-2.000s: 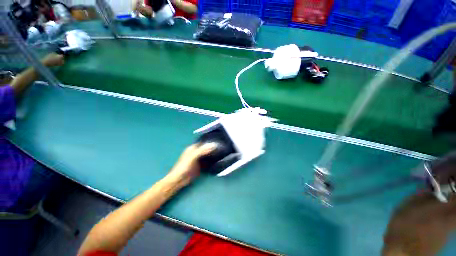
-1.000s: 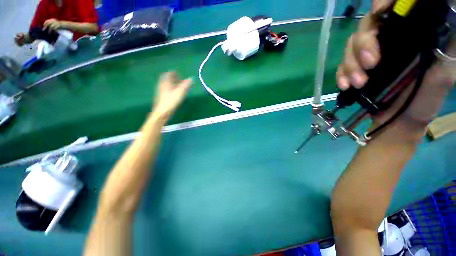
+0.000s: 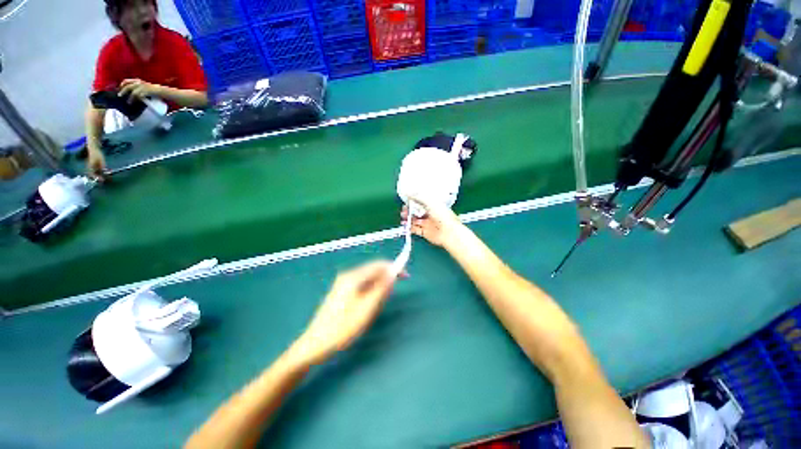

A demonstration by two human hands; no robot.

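Note:
A PTZ camera unit (image 3: 429, 178) with a white housing and black head is over the near edge of the conveyor belt. My right hand (image 3: 430, 224) holds the near end of its white housing. My left hand (image 3: 356, 302), slightly blurred, grips the white pigtail cable (image 3: 405, 250) just nearer to me. A second camera unit (image 3: 140, 340) lies on the bench at the left, black head down, with its antennas sticking out. The auto-feed screwdriver (image 3: 676, 105) hangs at the right, its bit pointing down left; no hand is on it.
A wooden strip (image 3: 766, 224) lies on the bench at right. A blue crate (image 3: 773, 377) with white housings is at lower right. A black plastic-wrapped bundle (image 3: 272, 103) lies across the belt (image 3: 290, 188). A person in red sits at upper left, near another camera unit (image 3: 54, 206).
My right hand has let go of the screwdriver and now holds the belt's camera unit, drawn nearer and turned. My left hand has moved right and down and taken its cable.

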